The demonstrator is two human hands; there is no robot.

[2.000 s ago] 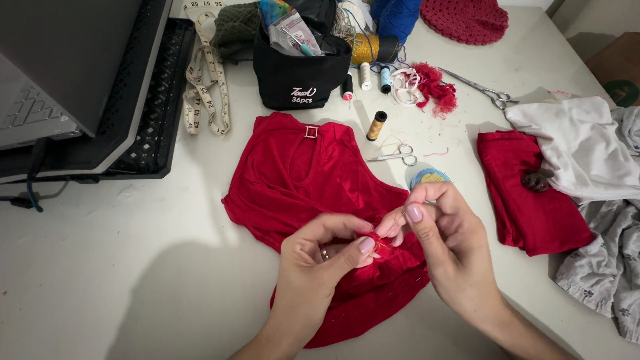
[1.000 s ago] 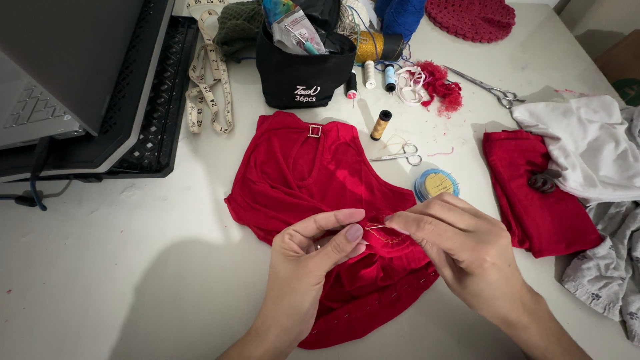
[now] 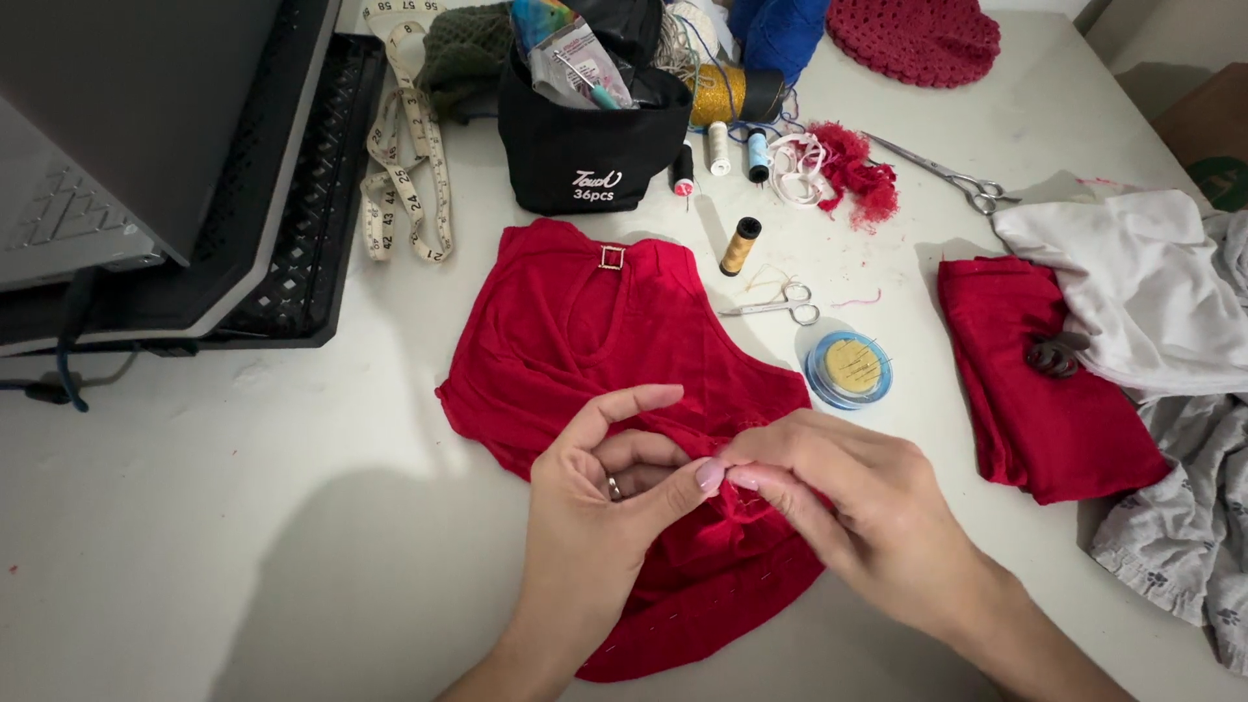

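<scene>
A red fabric garment [image 3: 526, 341] with a small square buckle [image 3: 611, 257] lies on the white table, and light stitches run along its lower edge. My left hand [image 3: 624, 497] pinches a gathered bit of this cloth between thumb and fingers. Touching it there, my right hand [image 3: 838, 487] has thumb and forefinger closed at the same spot; whether a needle is between them cannot be told. Small scissors [image 3: 780, 306], a yellow thread spool [image 3: 740, 247] and a round blue case with needles [image 3: 848, 370] lie beyond my hands.
A laptop on a black stand [image 3: 302, 195] and a measuring tape [image 3: 419, 166] occupy the left. Behind the garment are a black pouch [image 3: 585, 156], thread spools [image 3: 719, 148] and red yarn scraps [image 3: 863, 175]. Larger scissors [image 3: 936, 171] and folded red [image 3: 1043, 390] and white cloths [image 3: 1141, 283] lie right.
My right hand, raised and apart from the left two seconds ago, has come down to meet my left fingertips at the cloth. The blue needle case, partly hidden then, now shows fully.
</scene>
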